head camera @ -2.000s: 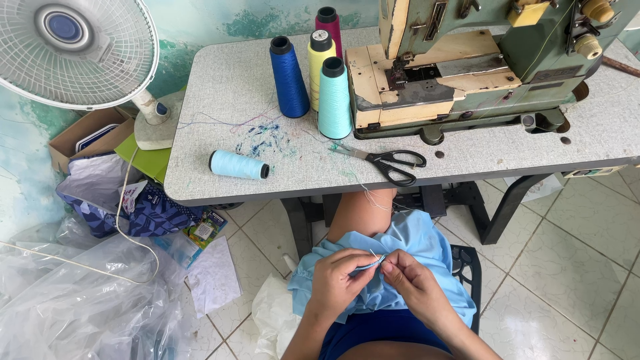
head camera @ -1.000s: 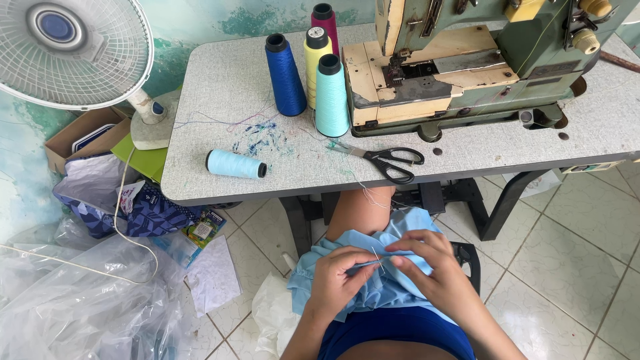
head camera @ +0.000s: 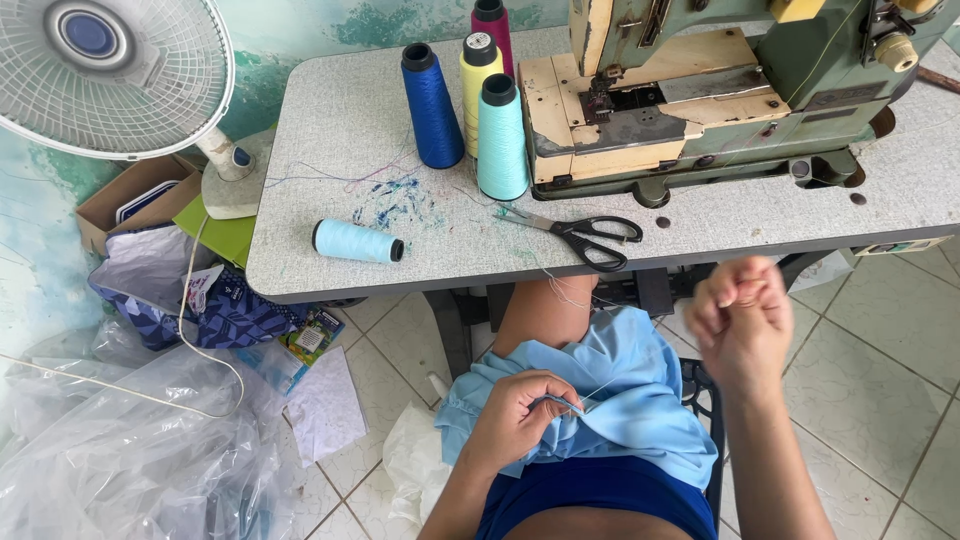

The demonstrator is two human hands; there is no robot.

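Light blue fabric [head camera: 630,375] lies bunched over my lap. My left hand [head camera: 536,412] pinches a folded edge of it between thumb and fingers, and a pale thread [head camera: 600,388] rises from that edge. My right hand [head camera: 742,322] is raised to the right of the fabric, near the table's front edge, blurred by motion. Its fingertips are pinched together; whether a needle or thread is between them cannot be made out. Black-handled scissors [head camera: 581,231] lie on the table in front of me, beside loose threads. A light blue thread cone [head camera: 356,241] lies on its side to their left.
A green and cream industrial sewing machine [head camera: 645,127] stands on the grey table [head camera: 315,165]. Blue [head camera: 433,112], yellow, turquoise and magenta thread cones stand beside it. At left are a fan [head camera: 112,75], a cardboard box, a patterned bag [head camera: 217,307] and clear plastic [head camera: 150,442].
My right hand has moved away from my left hand and the fabric, up and to the right. My left hand still holds the fabric edge over my lap.
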